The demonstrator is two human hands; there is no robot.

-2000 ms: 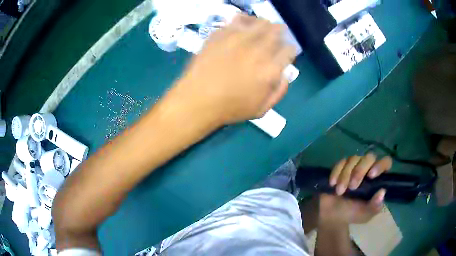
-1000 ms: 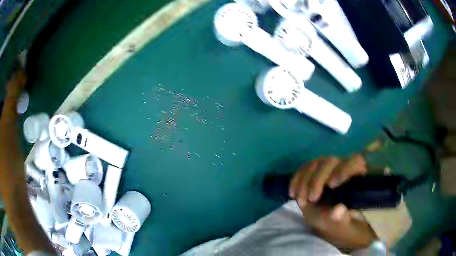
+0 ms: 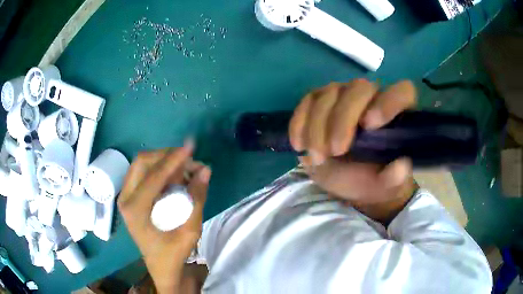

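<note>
My left hand (image 3: 163, 201) is closed around a white fan handle (image 3: 172, 211), whose rounded end shows in the fist; the rest of that fan is hidden. My right hand (image 3: 352, 143) grips the black electric screwdriver (image 3: 438, 138) across its middle. Its front end points left, above and to the right of my left hand's fingertips. The bit is too blurred to make out. Tiny screws (image 3: 153, 49) lie scattered on the green bench top (image 3: 241, 74) beyond my hands.
A pile of white fan units (image 3: 54, 166) lies at the left. Another fan (image 3: 338, 37) lies at the far side, with part of a second beside it. A black box (image 3: 427, 8) is cut off at the top right. The pale edge rail (image 3: 69, 28) curves at top left.
My left hand has come from the far left to the front of my body, now holding a fan handle. My right hand has raised the screwdriver and moved it left. The view has shifted.
</note>
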